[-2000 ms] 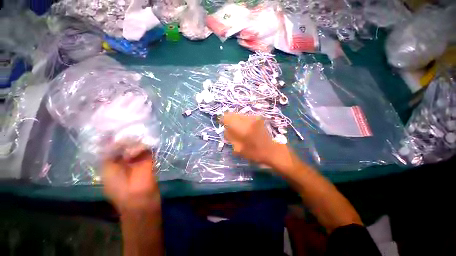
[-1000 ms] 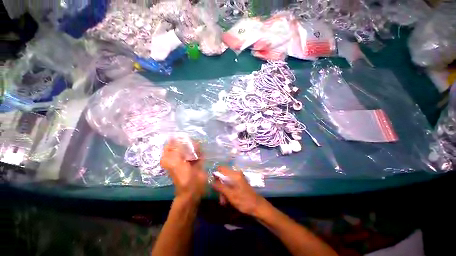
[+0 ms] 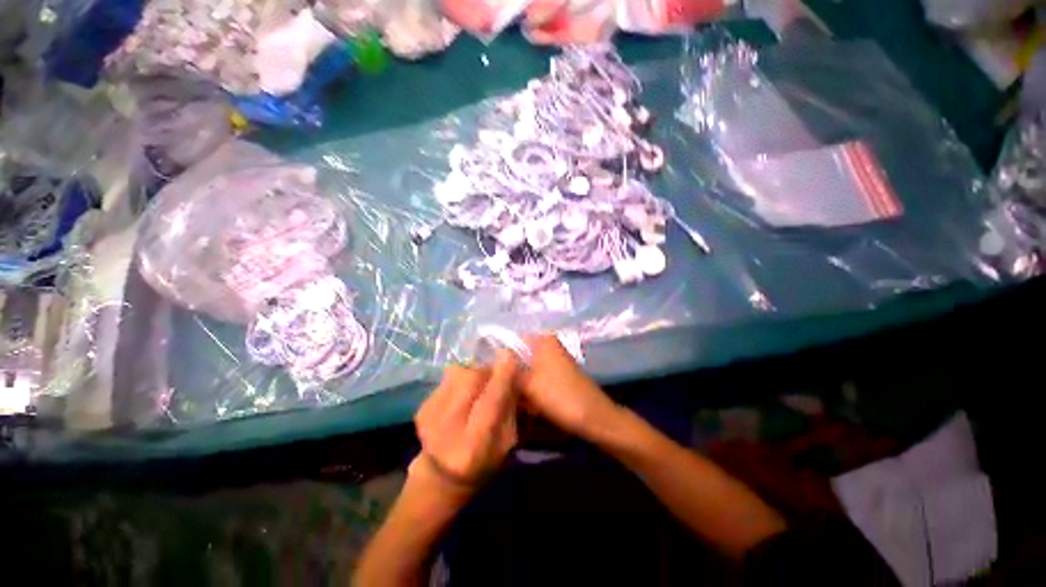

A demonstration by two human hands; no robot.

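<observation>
My left hand [image 3: 468,422] and my right hand [image 3: 560,384] are together at the table's near edge. Their fingers close on a small white coiled cable [image 3: 502,337] that shows above the fingertips. A small clear bag may be at the fingers too, but blur and the hands hide it. A heap of loose coiled cables [image 3: 551,189] lies just beyond the hands. Bagged cables [image 3: 310,333] lie to the left, partly in a large clear poly bag [image 3: 189,235]. Empty zip-lock bags [image 3: 814,187] with a red-striped edge lie at the right.
Clear plastic sheet [image 3: 390,247] covers the green table [image 3: 419,98]. Red-and-white printed bags [image 3: 574,17], blue plastic [image 3: 287,106] and a green item [image 3: 368,51] are at the far side. A bag of white parts [image 3: 1015,218] is at the far right. White sheets [image 3: 923,505] lie below the table, lower right.
My left hand has moved right and my right hand slightly up, so they now meet. The bagged cables at left are uncovered. The view has shifted, with the table sitting higher.
</observation>
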